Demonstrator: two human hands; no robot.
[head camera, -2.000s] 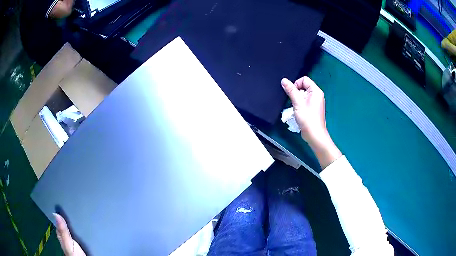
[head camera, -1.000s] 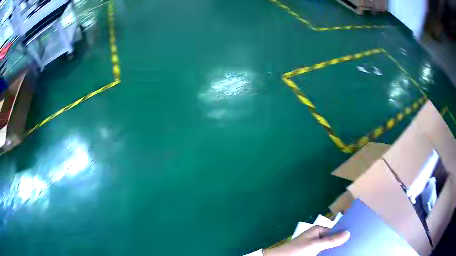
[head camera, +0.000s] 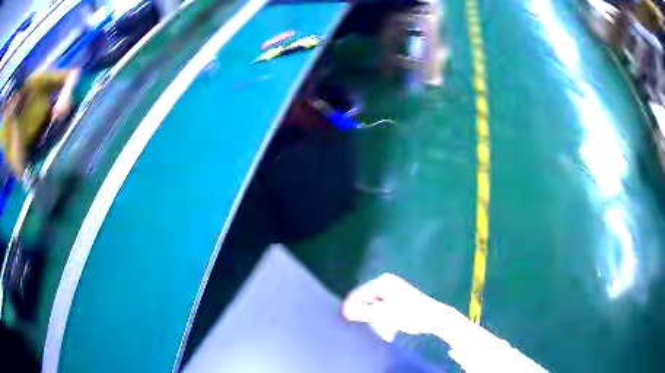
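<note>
A thin, pale blue-grey sheet lies low in the view, with one corner pointing up. Its lower part is cut off by the bottom edge. My right hand is at the sheet's right edge, overexposed and blurred, with its fingers curled. Whether it grips the sheet or a small white piece cannot be told. My left hand is out of the picture.
A long green-topped bench with a pale rail runs along the left, with yellow and pink items at its far end. Dark shapes and a blue item are beside it. Yellow-black tape crosses the glossy green floor. A blurred person is far left.
The view has swung from the bench to the left-side floor and carton, then to the bench's other side. The carton and my left hand have left the view; my right hand is back in it.
</note>
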